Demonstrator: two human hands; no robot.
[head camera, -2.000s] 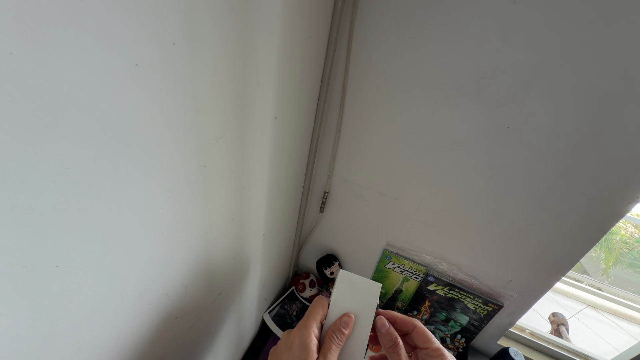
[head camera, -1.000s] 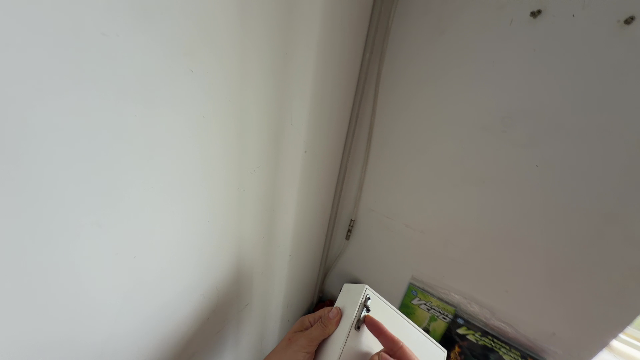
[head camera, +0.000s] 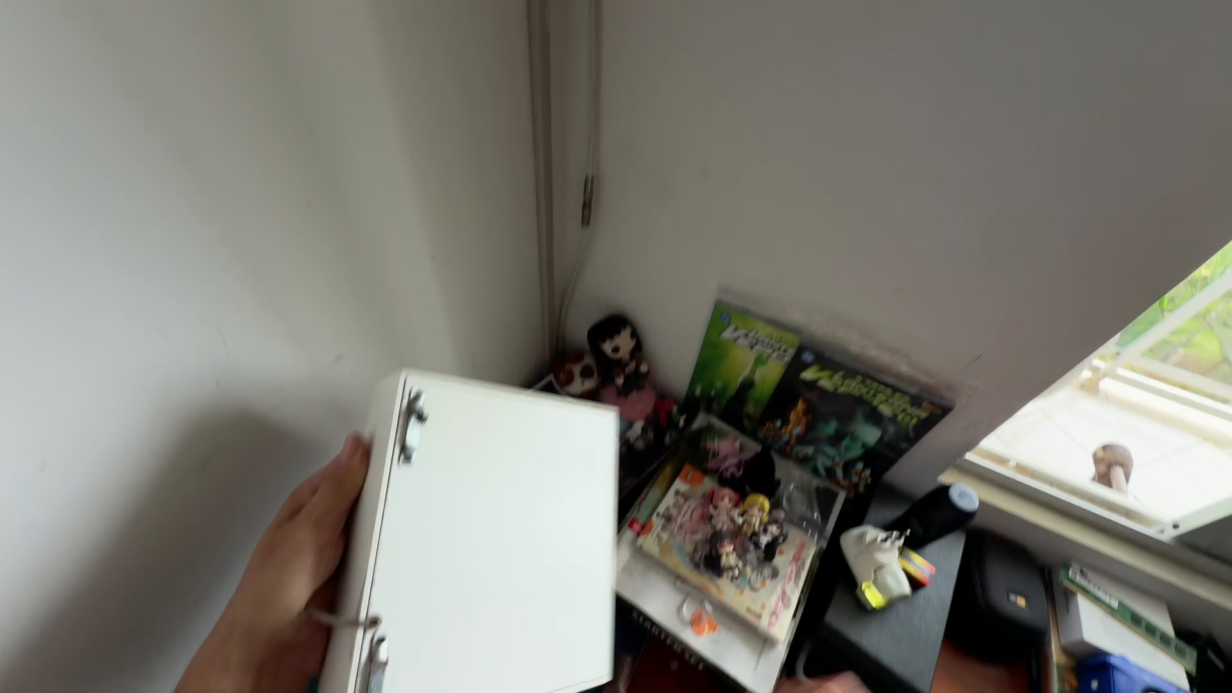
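My left hand (head camera: 289, 568) grips a white box (head camera: 496, 539) by its left edge, in the lower middle of the view. Two small metal latches sit along that edge, the upper one (head camera: 413, 426) near the top corner and the lower one (head camera: 377, 662) near the bottom of the frame. A thin metal piece (head camera: 342, 620) sticks out beside the lower latch, blurred. The box's lower end is cut off by the frame. A skin-toned patch at the bottom edge, right of the box, may be part of my right hand; its fingers cannot be made out.
Two comic books (head camera: 746, 361) lean on the wall behind small figures on a box (head camera: 760, 568). A black-haired doll (head camera: 621, 356) stands in the corner. Right of these are a white shoe-shaped object (head camera: 876, 563), a black case (head camera: 1006, 592) and a window (head camera: 1136, 414). A cable (head camera: 587, 200) hangs down the wall.
The white box has turned to show its broad face and latched edge. My right hand, at the box in both earlier frames, has left it. The view has shifted, showing more objects.
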